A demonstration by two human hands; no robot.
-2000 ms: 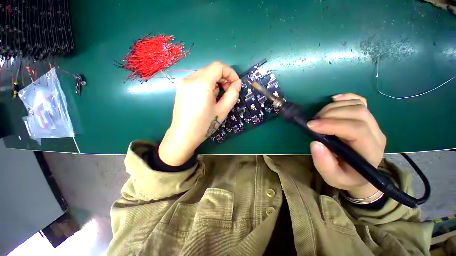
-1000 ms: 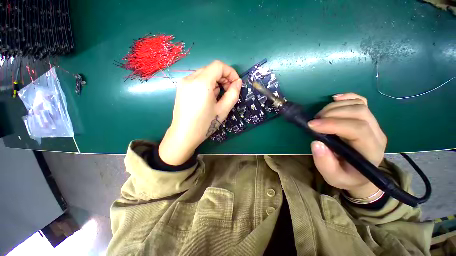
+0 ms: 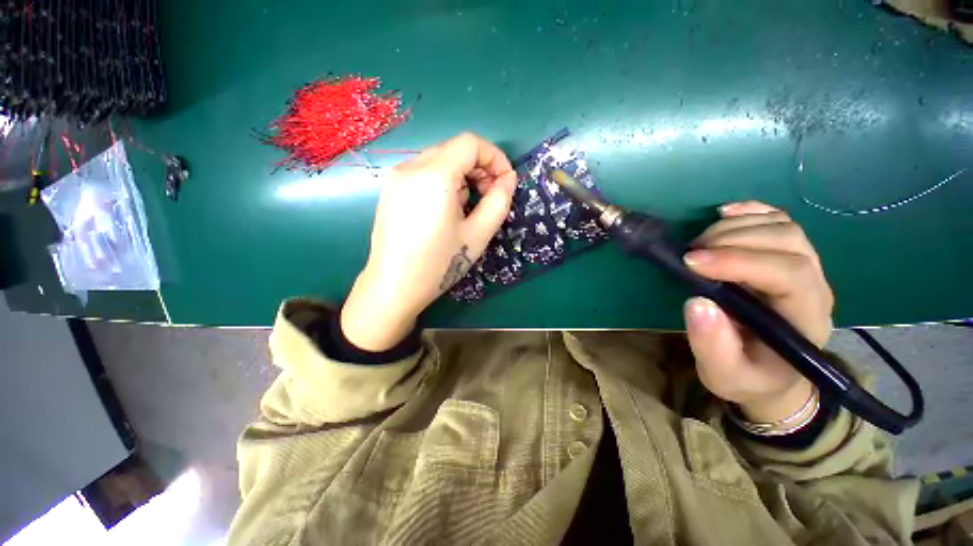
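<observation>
A black PCB panel (image 3: 542,219) with silvery parts lies slanted on the green bench. My left hand (image 3: 435,229) is at its left side, thumb and forefinger pinched at the panel's upper left edge. A red lead wire (image 3: 401,151) runs out to the left from behind this hand; its end at the fingertips is too small to see. My right hand (image 3: 763,304) holds the black handle of a soldering iron (image 3: 736,302). The brass tip points up-left over the panel's upper part; whether it touches cannot be told.
A red wire pile (image 3: 336,119) lies left of the panel. Stacked PCB panels (image 3: 80,53) stand at far left, above a clear plastic bag (image 3: 104,224) and small dark parts (image 3: 176,176). A thin silvery strand (image 3: 880,208) and dark specks lie at the right.
The right hand and soldering iron have shifted slightly right, the tip moving a little right over the panel. The left hand has stayed nearly still.
</observation>
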